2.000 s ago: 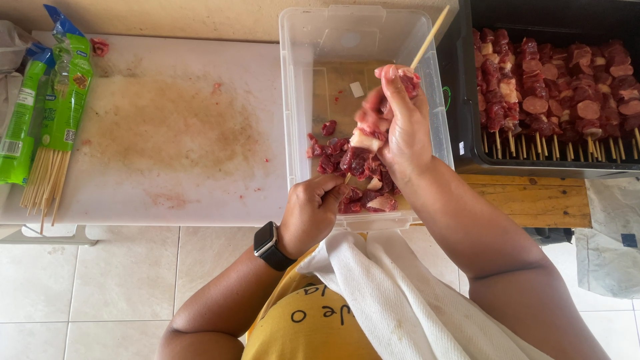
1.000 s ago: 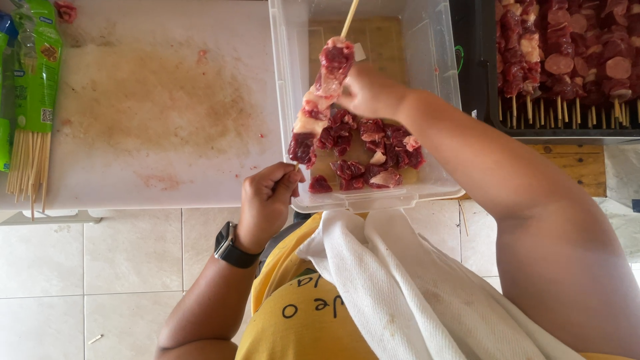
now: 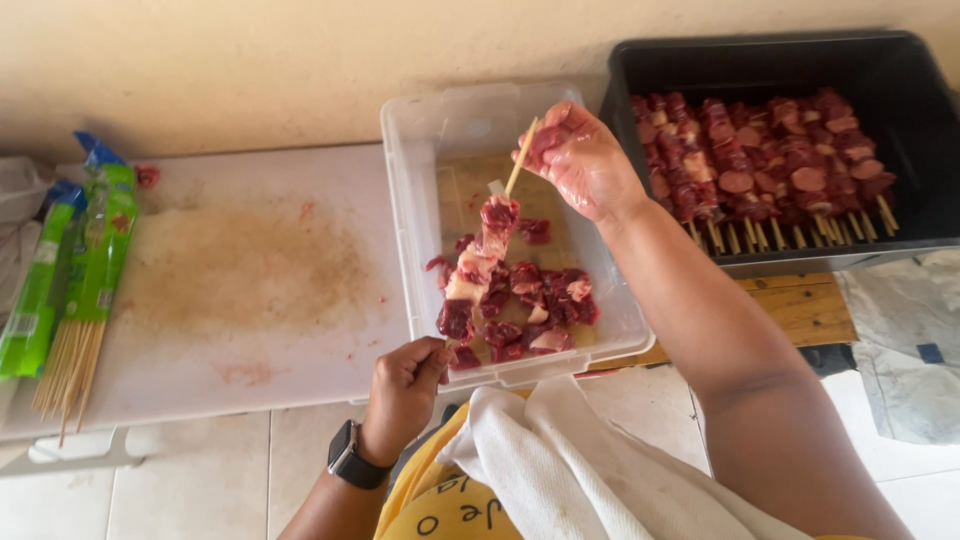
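Observation:
Over the near edge of a clear plastic tub (image 3: pixel 420 277), my left hand (image 3: pixel 411 386) grips the lower end of a wooden skewer (image 3: pixel 523 159). Pieces of raw red meat and pale fat (image 3: pixel 480 262) are threaded along the skewer, which slants up to the right. At its bare upper end, my right hand (image 3: pixel 581 161) holds a piece of raw meat (image 3: pixel 546 144) in its fingers, close beside the tip. Loose raw meat chunks (image 3: pixel 551 296) lie on the bottom of the tub beneath.
A black tray (image 3: pixel 780 262) at the right holds several loaded meat skewers (image 3: pixel 750 165). At the left is a stained white cutting board (image 3: pixel 255 270) with green packs (image 3: pixel 105 240) of wooden skewers (image 3: pixel 71 367). A beige wall (image 3: pixel 300 67) stands behind.
My right hand has come up from low in the tub to the skewer's upper end, with a piece of meat in its fingers. My left hand still holds the lower end. The view has shifted.

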